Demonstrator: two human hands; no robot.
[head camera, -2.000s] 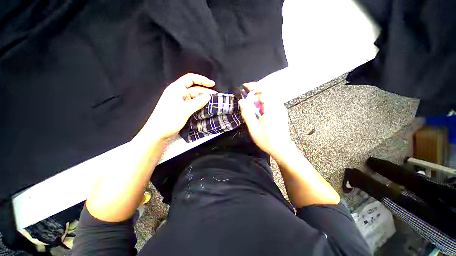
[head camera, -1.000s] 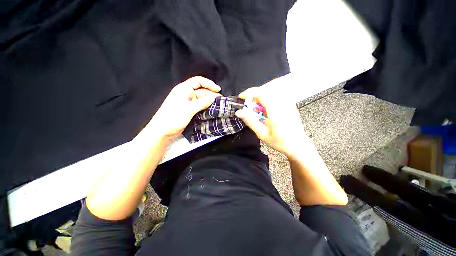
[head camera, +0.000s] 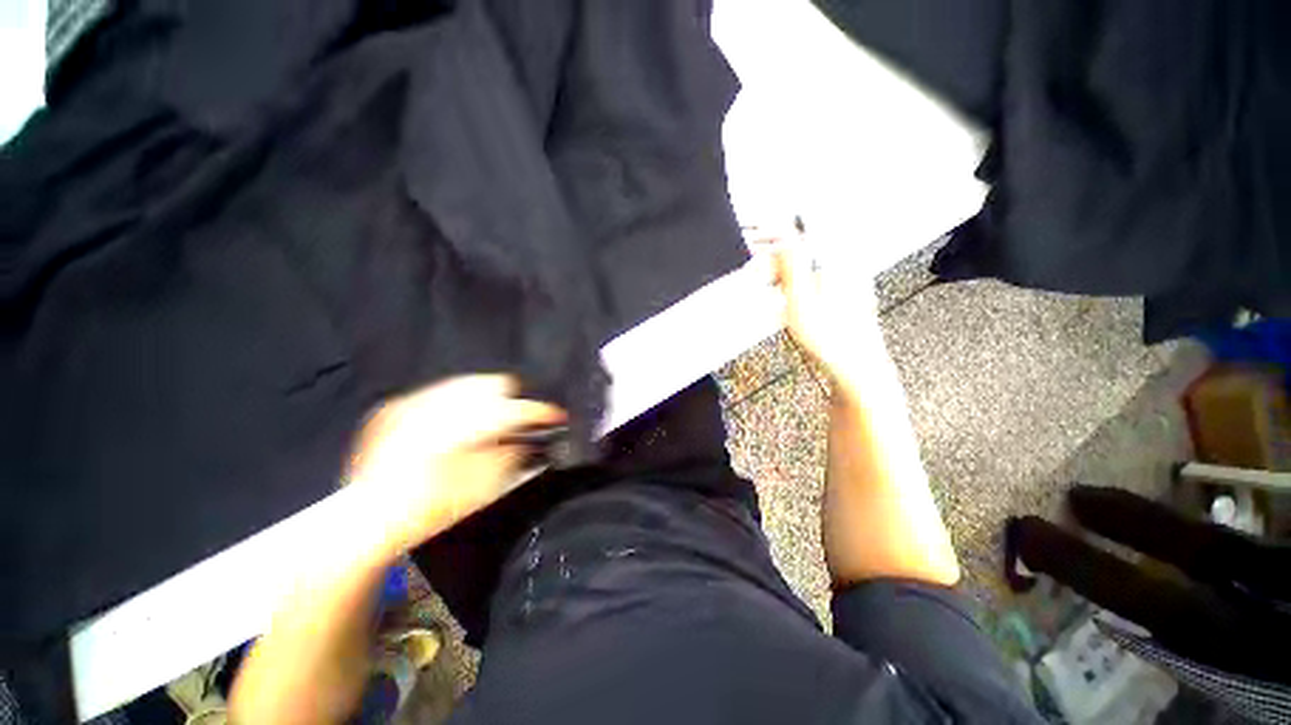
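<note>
A dark coat (head camera: 213, 312) spreads over the left and middle of the white table (head camera: 666, 347). Its sleeve (head camera: 496, 198) lies over the body, with its end near the table's front edge. My left hand (head camera: 446, 453), blurred, is shut on the sleeve end; no plaid lining shows there. My right hand (head camera: 821, 305) is apart from the sleeve, over the white table to the right. A small dark tip of the thread snips (head camera: 800, 224) shows at its fingers; the rest is hidden or washed out.
Another dark garment (head camera: 1119, 156) hangs over the table's right end. Below right are speckled floor (head camera: 991, 368), a cardboard box (head camera: 1239, 404), dark padded bars (head camera: 1133, 567) and a pale bag (head camera: 1097, 673). Pale threads (head camera: 535, 552) cling to my dark clothing.
My left hand has moved down with the sleeve end, and the plaid lining is out of sight. My right hand has let go of the cloth and moved up and right. The view has shifted.
</note>
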